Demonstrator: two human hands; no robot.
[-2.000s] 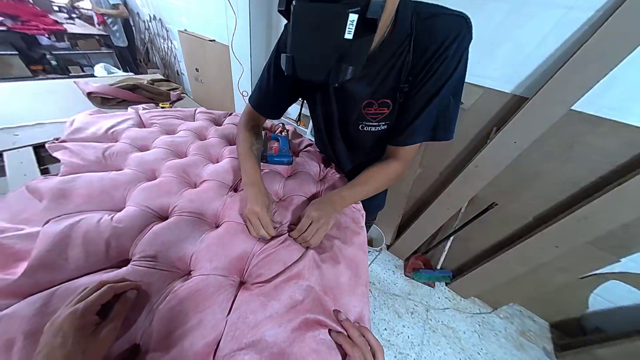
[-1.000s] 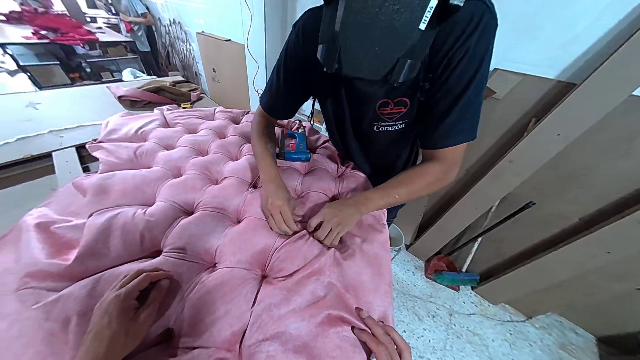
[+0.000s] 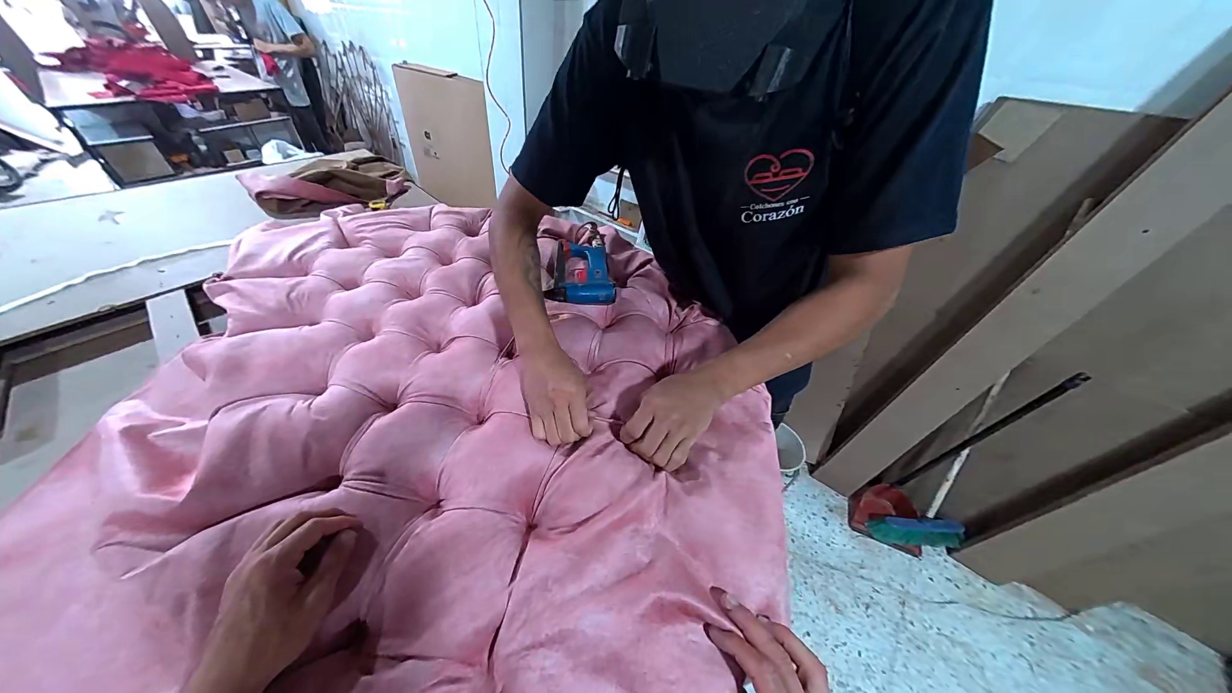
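Pink tufted upholstery fabric (image 3: 481, 462) with deep folds and buttoned dimples spreads over a padded panel. My left hand (image 3: 279, 587) rests on it at the lower left, fingers curled, with nothing visible in it. At the near right edge my right hand (image 3: 765, 650) lies on the fabric, fingers apart, partly cut off by the frame. Across from me a co-worker's two hands (image 3: 616, 414) pinch the fabric along a fold. A blue pneumatic staple gun (image 3: 587, 279) lies on the fabric beside the co-worker's forearm.
Folded brown and pink cloth (image 3: 327, 183) lies beyond the panel. Large boards (image 3: 1059, 318) lean at the right, with a green-bristled broom (image 3: 914, 531) and a red dustpan (image 3: 878, 505) on the floor. A white bucket (image 3: 789, 450) stands by the panel. Another person (image 3: 289, 58) is at the back left.
The view has shifted somewhat. My hands stay on the fabric in much the same places, and the co-worker's hands remain at the fold. The staple gun has not plainly moved.
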